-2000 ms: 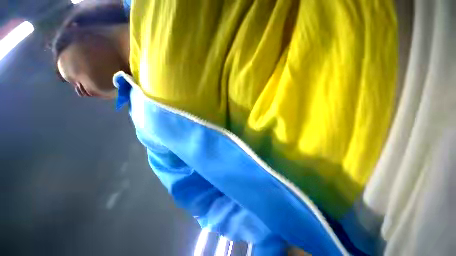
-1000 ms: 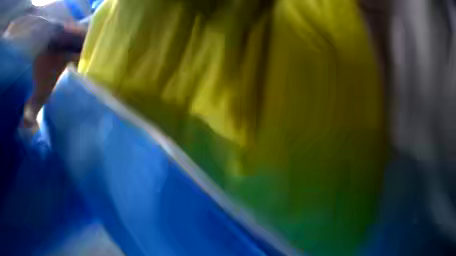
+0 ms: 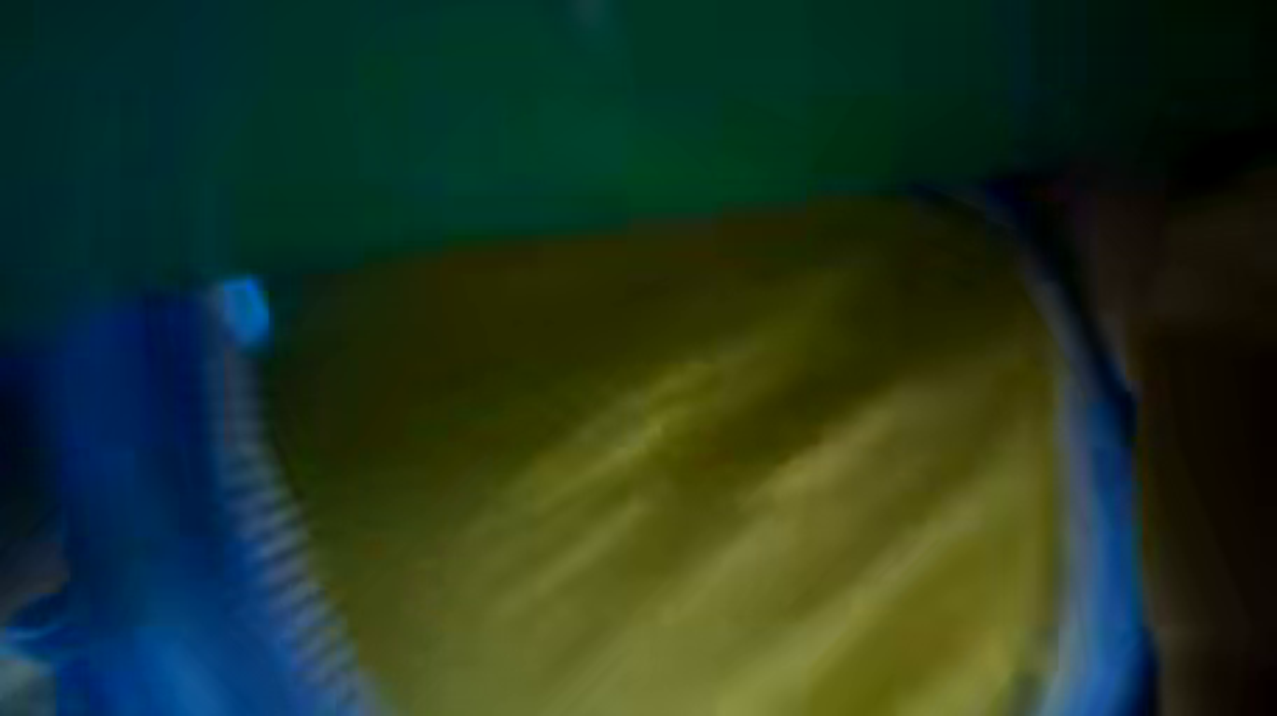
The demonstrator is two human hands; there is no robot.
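A yellow shirt [image 3: 728,476] fills the middle and lower part of the blurred, dark view. The open blue smock [image 3: 154,518] lies along its left side, with a pale toothed zip edge. Another blue smock edge [image 3: 1106,490] runs down the right side of the shirt. Neither of my hands can be made out. No held object shows.
A dark green surface [image 3: 630,126] spans the top of the view, with its edge just above the shirt. A dark brown area, too blurred to name, lies at the far right. A small bright blue spot [image 3: 242,311] shows at the smock's upper end.
The view has turned and darkened. The green surface now covers the top, and smock edges show on both sides of the shirt. The person's head and the hand-like shape at the upper left are gone.
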